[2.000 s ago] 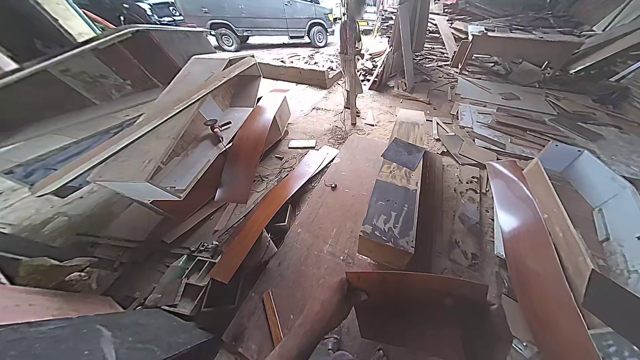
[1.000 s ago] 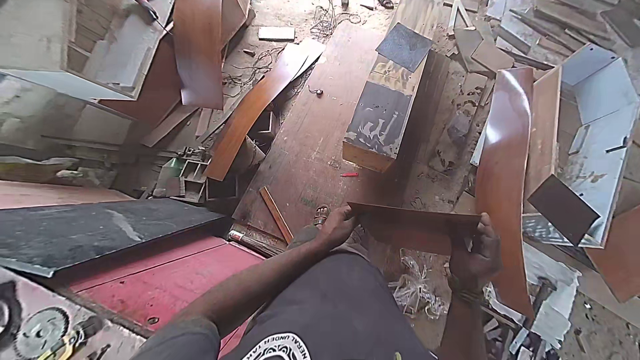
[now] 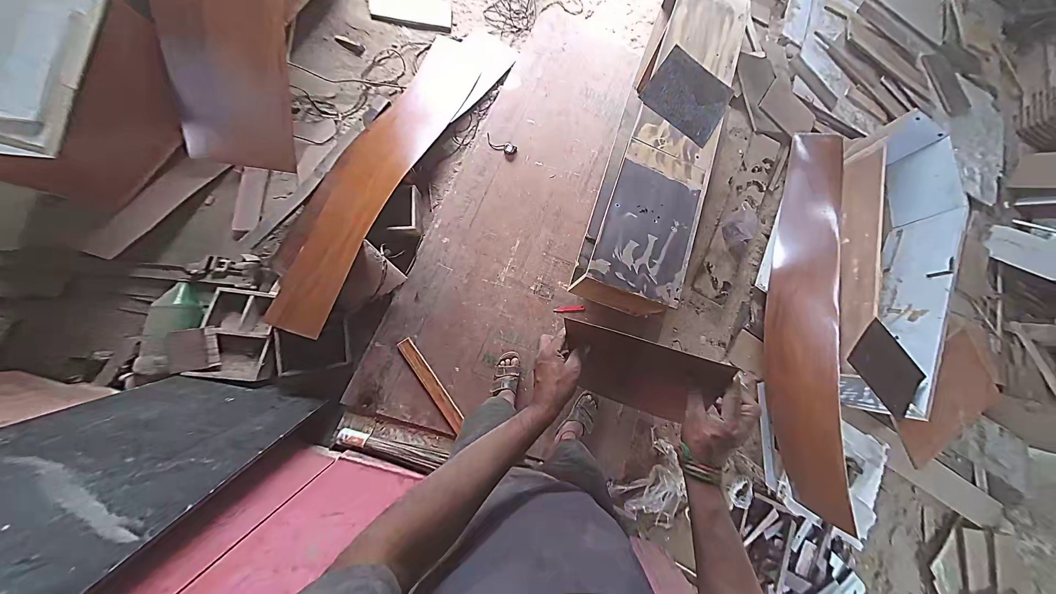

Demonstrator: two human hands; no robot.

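A thin brown laminate sheet (image 3: 639, 367) is held between both hands above the floor by the feet. My left hand (image 3: 554, 371) pinches its left end, and my right hand (image 3: 719, 417), with a band at the wrist, grips its right end. Just beyond the sheet lies a long wooden box (image 3: 648, 223) with dark patches on its upper face and a dark square piece (image 3: 686, 95) on top. A small red object (image 3: 569, 308), perhaps a knife or marker, rests on the board near the box's closest corner.
A large brown board (image 3: 511, 223) lies underfoot. Curved glossy laminate strips (image 3: 804, 305) flank it, one (image 3: 363, 214) on the left. At lower left stand a black-topped panel (image 3: 132, 462) and a pink surface (image 3: 280, 528). A white-lined box (image 3: 928, 223) and wood scraps lie right; cables (image 3: 355, 82) trail at upper left.
The view has tilted down since two seconds ago. My right hand, not plainly visible in the oldest frame, shows on the sheet's right end in the later ones. My left hand keeps its hold.
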